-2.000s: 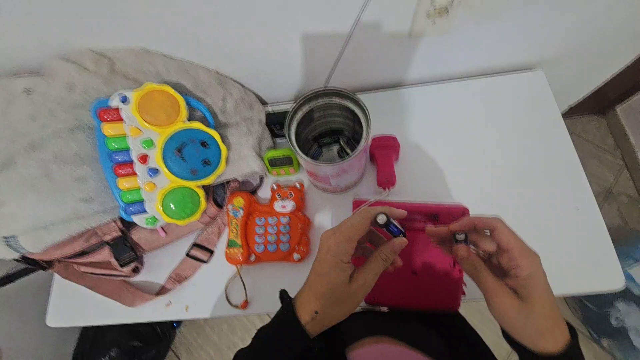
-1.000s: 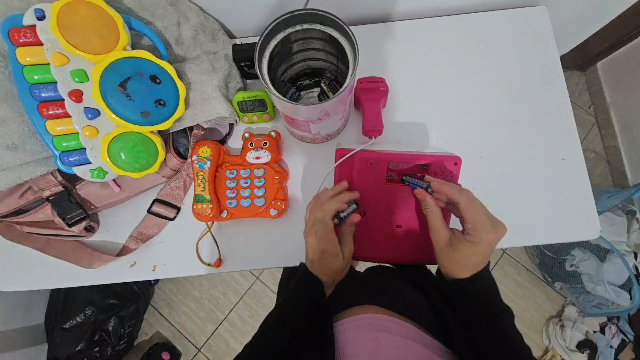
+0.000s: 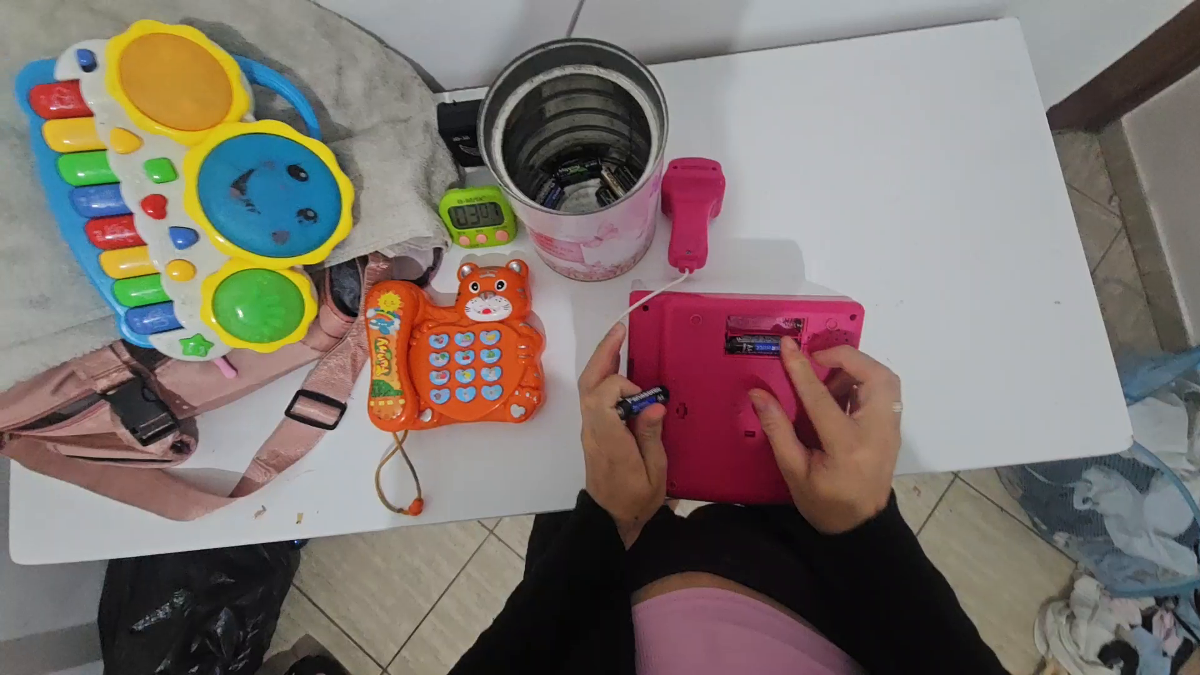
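Note:
A pink plastic toy [image 3: 712,450] lies face down on the white table, its battery compartment [image 3: 764,324] uncovered. One dark blue battery [image 3: 753,345] sits in the lower slot, and my right hand [image 3: 839,431] touches its right end with a fingertip. Between the thumb and fingers of my left hand [image 3: 623,431] is another dark blue battery [image 3: 642,403], over the toy's left part. A white cord joins the toy to a pink handheld piece [image 3: 692,211] above it. Behind the toy stands a metal can [image 3: 591,239] with several batteries [image 3: 583,175] at its bottom.
An orange toy phone [image 3: 478,361] and a green digital timer [image 3: 477,216] lie left of the can. A toy keyboard [image 3: 187,202] rests on grey cloth [image 3: 375,131] at far left, beside a pink strapped bag [image 3: 187,478]. The white table's [image 3: 937,234] front edge is near my body.
My right hand has brought a battery down into the toy's compartment. My left hand still holds its battery. The view has shifted.

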